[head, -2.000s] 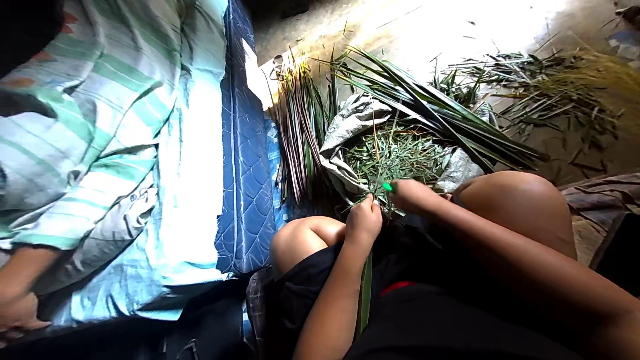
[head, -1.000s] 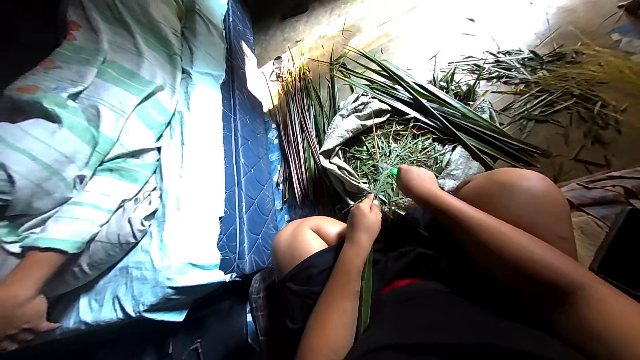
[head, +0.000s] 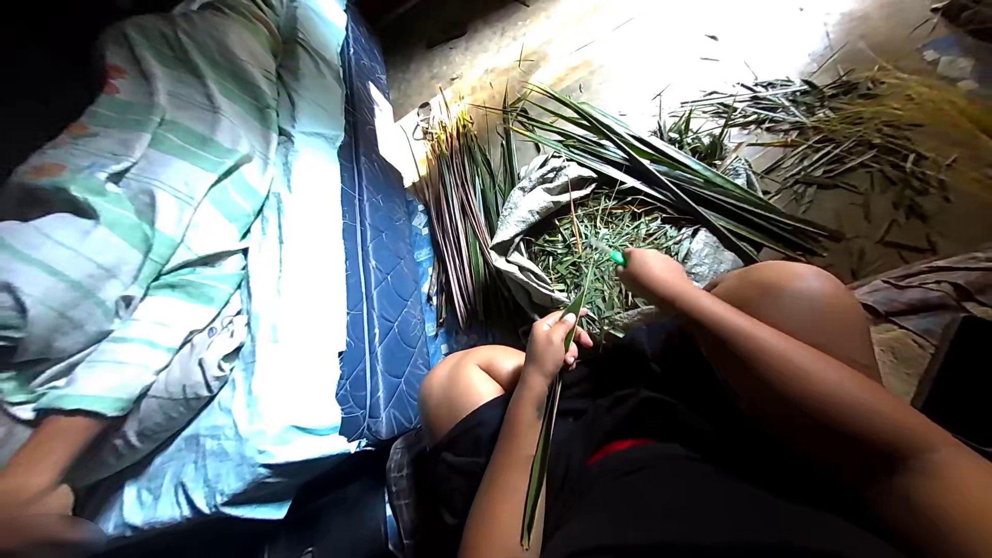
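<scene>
My left hand [head: 554,341] grips a long green leaf strip [head: 542,457], whose tail hangs back along the forearm and whose tip points up past the fingers. To the right, my right hand [head: 653,273] is closed around the green handle [head: 618,257] of a small tool, probably a knife; its blade is blurred. Both hands are over a sack [head: 535,201] with its mouth spread wide, full of cut leaf pieces [head: 612,225]. Long green leaves [head: 666,170] lie across the sack's far edge. A bundle of purplish leaves [head: 457,217] lies at its left.
At left, a person under a striped blanket [head: 194,147] lies on a blue mattress [head: 380,271], a hand showing at the lower left. Leaf scraps [head: 860,147] are scattered over the floor at the far right. My bent knees flank the sack's near side.
The leaf strip now stands out beyond my left hand's fingers, which have opened somewhat. My right hand with the green-handled tool is farther from my left hand than two seconds ago.
</scene>
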